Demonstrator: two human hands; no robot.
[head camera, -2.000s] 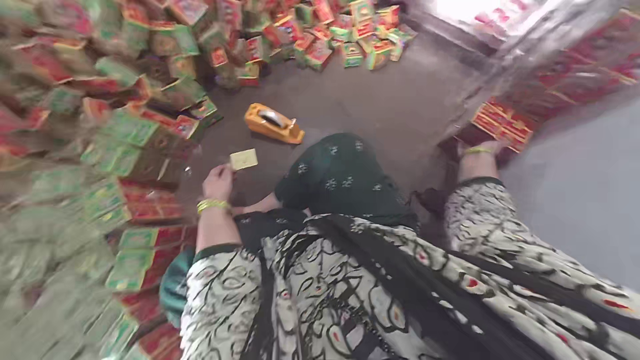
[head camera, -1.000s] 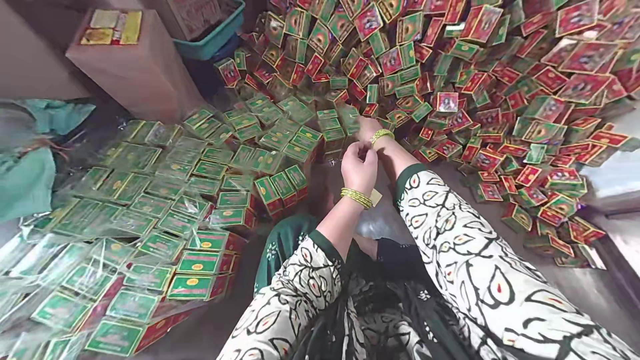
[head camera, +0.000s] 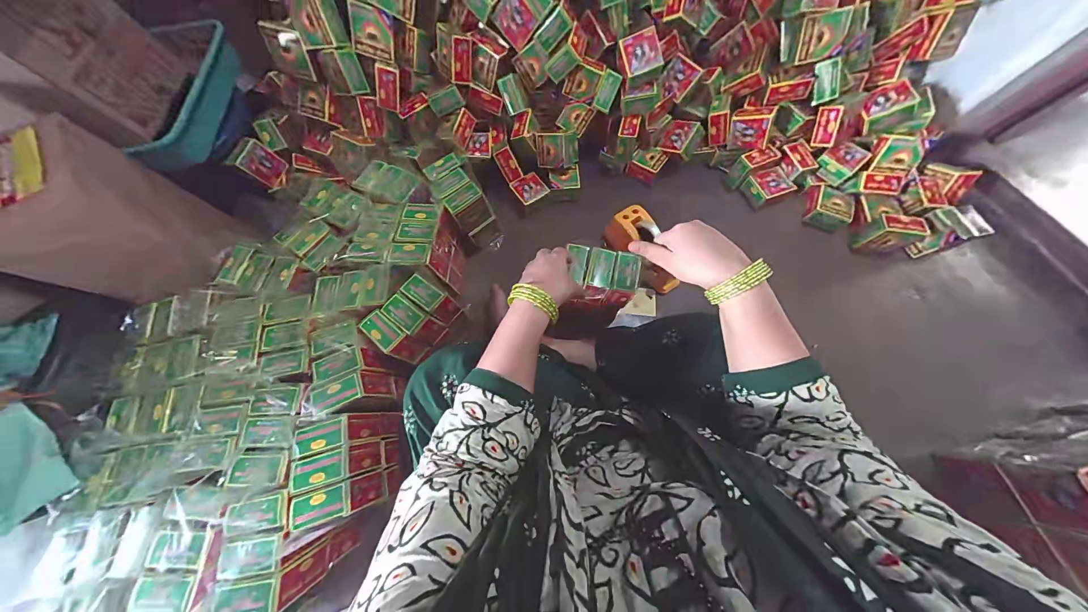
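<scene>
My left hand (head camera: 551, 276) grips one end of a short row of small green and red cardboard boxes (head camera: 602, 268), held above my lap. My right hand (head camera: 690, 253) is at the row's other end, beside an orange tape dispenser (head camera: 631, 228) on the floor; its thumb and fingers are close together near the dispenser's roll, and whether they pinch tape or film cannot be told. A small pale yellow paper slip (head camera: 642, 303) lies just below the boxes.
Plastic-wrapped packs of the same boxes (head camera: 255, 425) stand in rows at the left. Loose boxes (head camera: 646, 51) are heaped across the far side. A teal plastic crate (head camera: 200, 102) and a brown carton (head camera: 110, 204) are at the upper left. Clear film (head camera: 1041, 438) lies at the right.
My hands, close together over the boxes a second ago, have moved apart. A row of boxes is now in my left hand, with my right hand beside the tape dispenser. The view has shifted strongly.
</scene>
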